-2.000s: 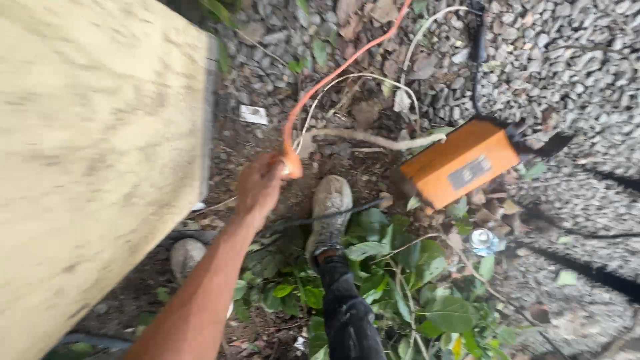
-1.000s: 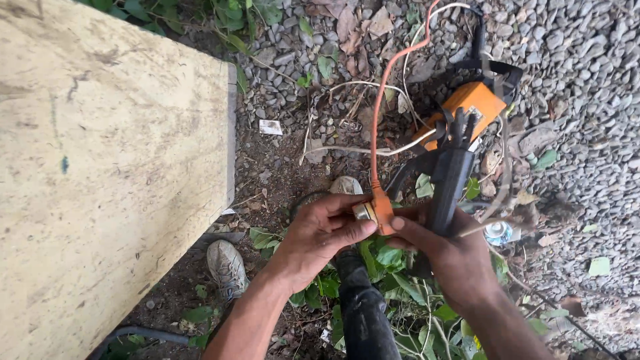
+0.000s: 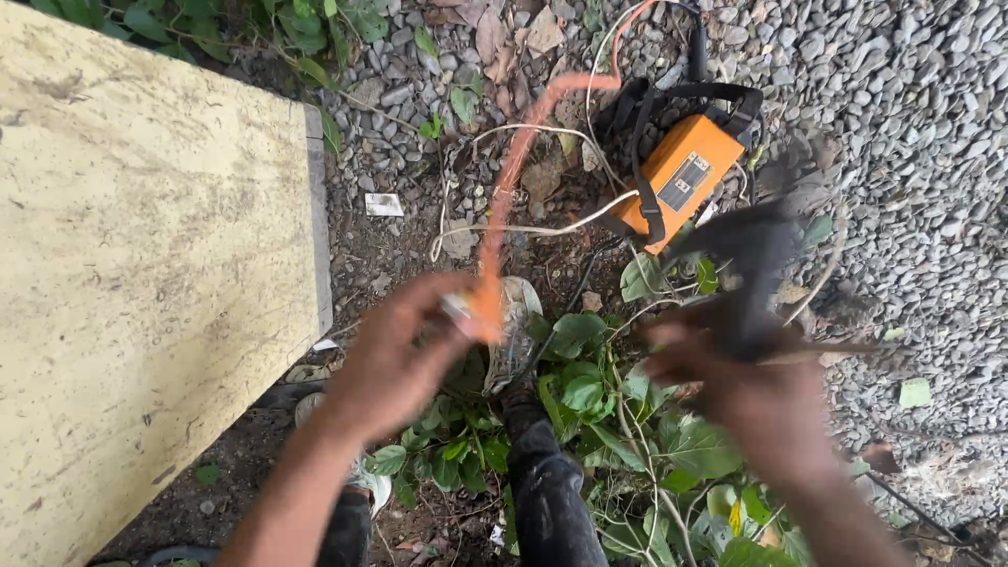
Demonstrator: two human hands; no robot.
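Blurred by motion, my left hand (image 3: 402, 354) grips the plug end (image 3: 482, 311) of an orange cable (image 3: 512, 169) that runs up over the gravel. My right hand (image 3: 732, 362), also blurred, is apart from it to the right and holds a dark welding electrode holder (image 3: 760, 276), with a thin rod (image 3: 843, 347) pointing right. Beyond the hands, an orange box-shaped machine (image 3: 681, 183) with a black strap and a label lies tilted on the ground. A white cable (image 3: 543, 230) loops beside it.
A stained pale yellow panel (image 3: 157, 236) fills the left side. Gravel (image 3: 929, 197) covers the right. Leafy plants (image 3: 583, 394) surround my shoe (image 3: 516, 331) and dark trouser leg. A small white card (image 3: 383, 205) lies on the soil.
Two seconds ago only my left hand showed, at the orange cable's end. One second ago both hands were together at the plug; my right hand has moved away to the right with the dark holder.
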